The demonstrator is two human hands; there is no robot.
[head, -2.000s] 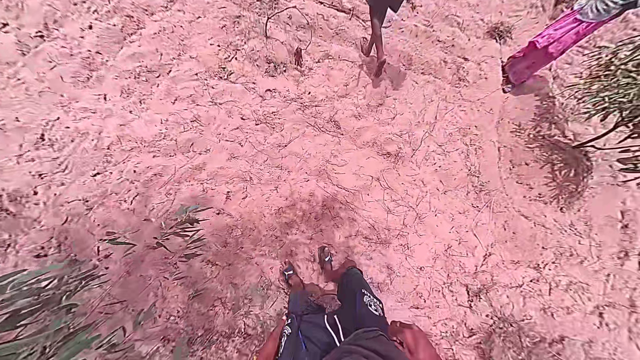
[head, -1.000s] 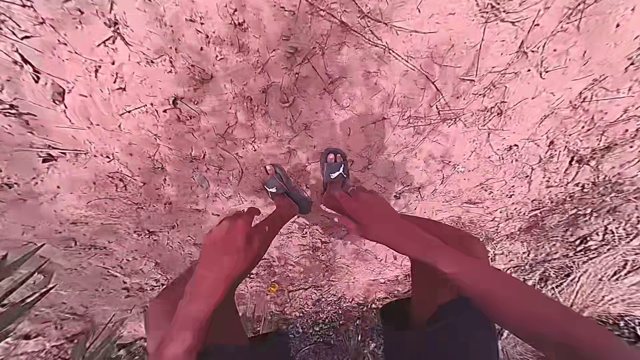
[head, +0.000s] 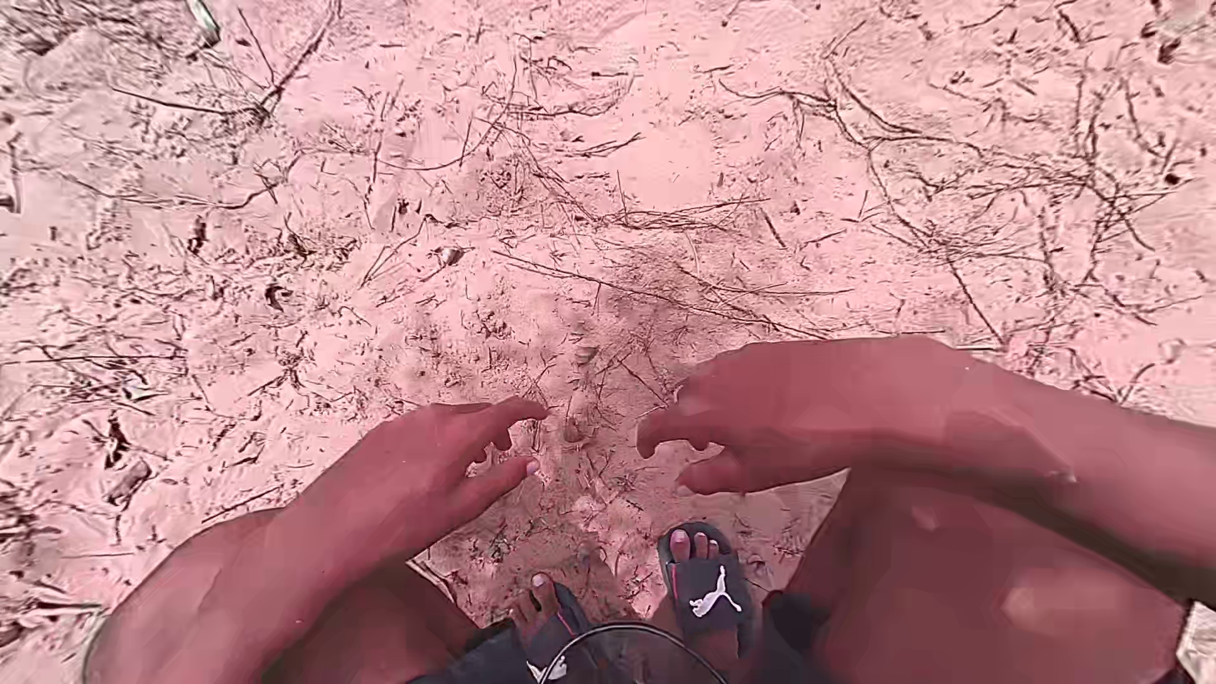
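Note:
Both of my hands reach down over pinkish sandy ground point(head: 589, 313) between my bent knees. My left hand point(head: 456, 465) has its fingers apart and slightly curled, with nothing in it. Facing it across a small gap, my right hand point(head: 741, 418) is likewise curled and empty, its thumb apart from the fingers. Below them are my feet in dark Puma slide sandals, the right sandal point(head: 708, 584) fully in view and the left sandal point(head: 560, 627) partly cut off. A thin dark curved rim point(head: 632, 627) overlaps them at the bottom edge; what it belongs to is unclear.
Thin dry twigs point(head: 684, 290) lie just beyond my hands. A wider tangle of branching twigs point(head: 959, 247) spreads over the sand at the right. A forked twig point(head: 266, 104) lies at the upper left, near a small pale greenish object point(head: 204, 21). Small stones and leaf litter dot the ground.
Two seconds ago I stood upright, with other people visible ahead. I am now low, with knees bent. My hands have come apart from near my feet. The view has moved much closer to the ground.

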